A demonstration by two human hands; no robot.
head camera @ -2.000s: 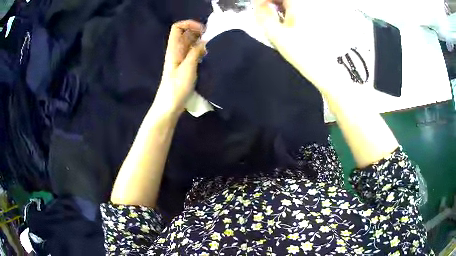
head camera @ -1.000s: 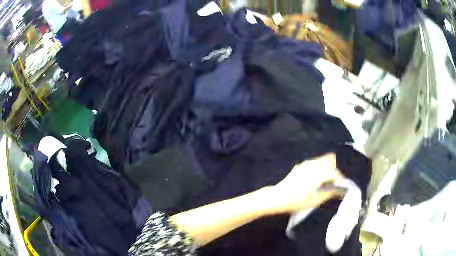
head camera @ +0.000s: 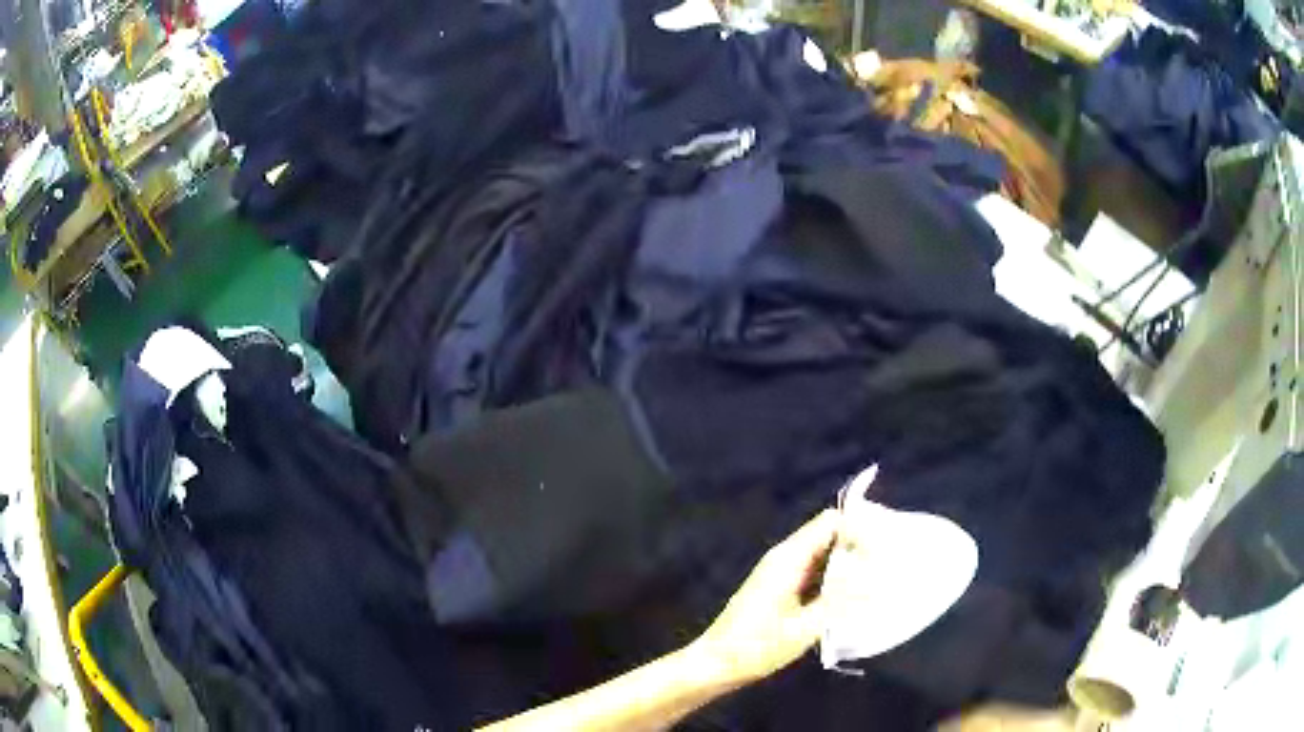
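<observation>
My left hand (head camera: 769, 612) reaches in from the bottom edge. Its fingers are closed on the straight edge of a white half-moon shoulder pad (head camera: 911, 584), which lies over the dark navy garments. A thin white strip end sticks up at the pad's top corner. Whether the pad is joined to the cloth cannot be told. My right hand (head camera: 1008, 719) is only a blurred patch of skin cut off by the bottom edge; its fingers are hidden. Navy garments (head camera: 844, 415) are heaped across the middle.
The sewing machine's pale arm (head camera: 1258, 350) and dark head (head camera: 1256, 546) stand at the right. A white cylinder (head camera: 1101, 692) is below them. Another navy garment with white pads (head camera: 272, 501) hangs at the left, near a yellow bar (head camera: 89, 644). A brown bundle (head camera: 987, 129) lies at the back.
The view has swung left and up to the garment heap. My left hand still holds the white pad, now broad side showing. A bit of my right hand has come in at the bottom.
</observation>
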